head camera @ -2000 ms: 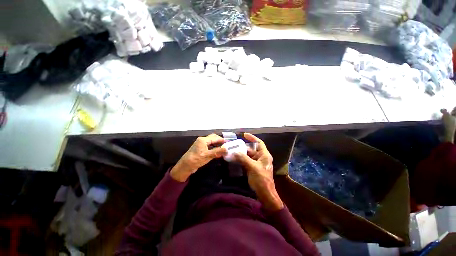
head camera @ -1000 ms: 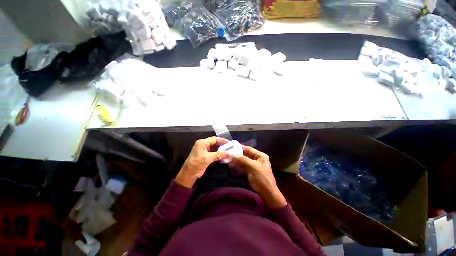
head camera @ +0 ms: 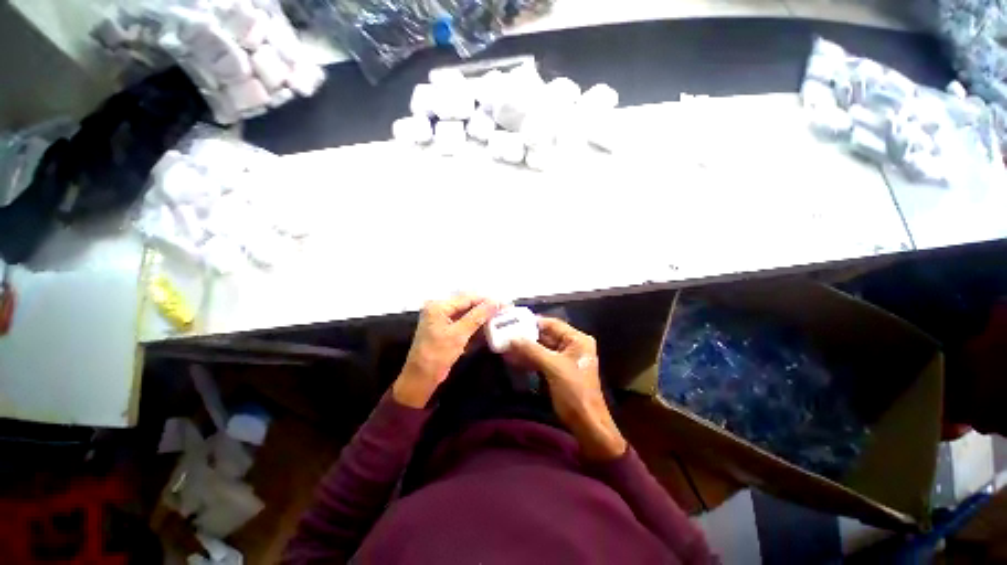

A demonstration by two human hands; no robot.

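Observation:
A small white plastic housing (head camera: 512, 329) with a dark printed mark is held just in front of the bench's front edge. My right hand (head camera: 569, 370) grips it from the right between thumb and fingers. My left hand (head camera: 434, 344) is at its left side, with thumb and fingertips pinched together at its upper left corner. Whether a small part is between the left fingertips is too small to tell. A loose pile of white housings (head camera: 508, 115) lies at the back of the white bench top (head camera: 464, 232), partly over the black strip.
Clear bags of white pieces lie on the bench at left (head camera: 204, 204) and right (head camera: 883, 110). A yellow item (head camera: 170, 301) is near the left front edge. An open carton (head camera: 911, 464) with shiny clear pieces stands below the edge at right. A black bag (head camera: 127, 132) is far left.
The view has shifted and tilted. The clear strip that stuck up above the housing no longer shows. The left fingertips are now pinched at the housing's upper corner, and its printed mark faces up.

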